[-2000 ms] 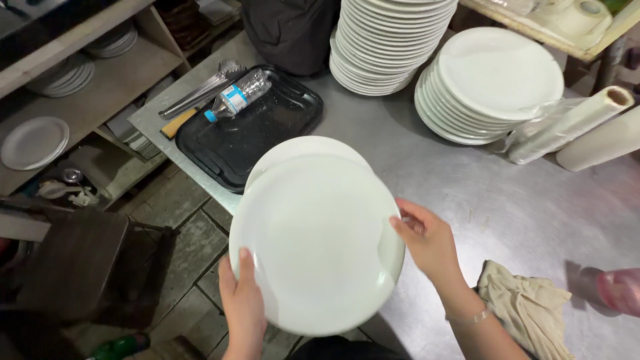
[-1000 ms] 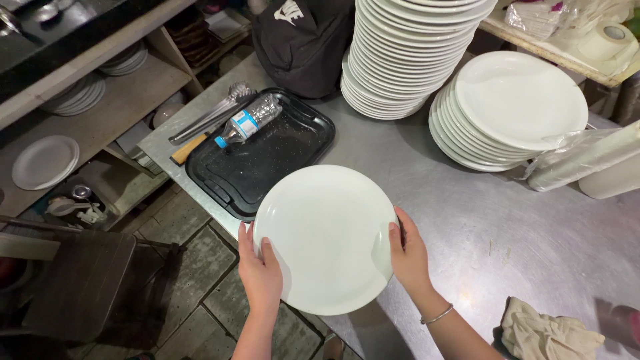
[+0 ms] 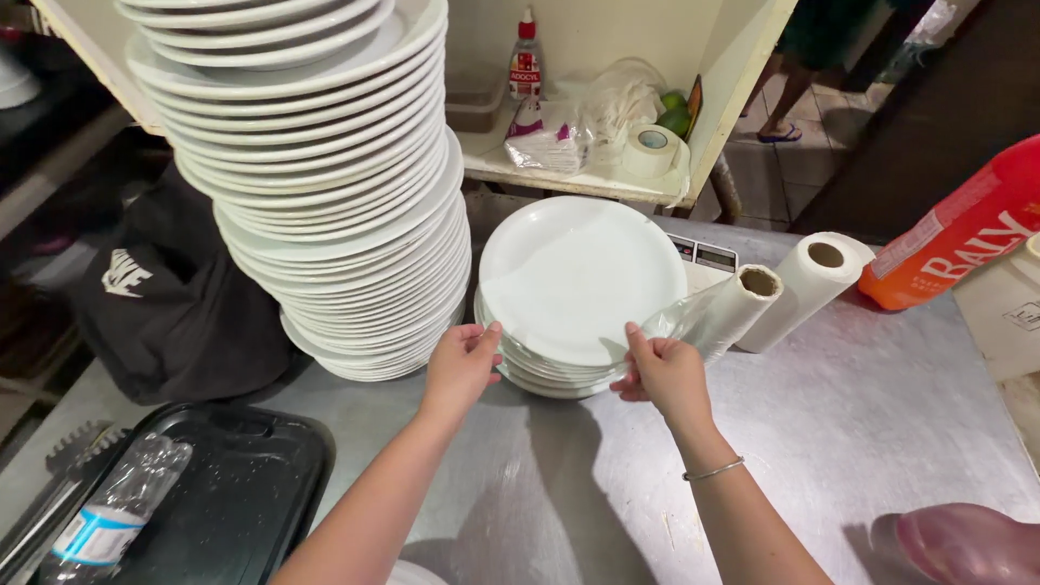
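A short stack of white plates [image 3: 581,280] stands on the steel table [image 3: 504,479], beside a tall stack of white plates [image 3: 325,187]. At the short stack's near left rim is my left hand [image 3: 465,366], its thumb and fingers apart. My right hand [image 3: 662,366] is at the near right rim with thumb and fingers parted, close to the plastic film. Whether either hand still touches the top plate, I cannot tell. A bracelet circles my right wrist. Part of another white plate [image 3: 413,574] shows at the bottom edge.
Two upright rolls, one of clear film [image 3: 735,309] and one white [image 3: 804,288], lean right of a kitchen scale [image 3: 707,256]. A red bottle [image 3: 959,236] is beyond. Left are a black bag [image 3: 179,301], a black tray [image 3: 244,487] and a plastic bottle [image 3: 122,504]. A person's feet [image 3: 780,130] show behind.
The plate that both hands held near the table's front edge has been carried to the short stack. The view has swung toward the stacks and shelf.
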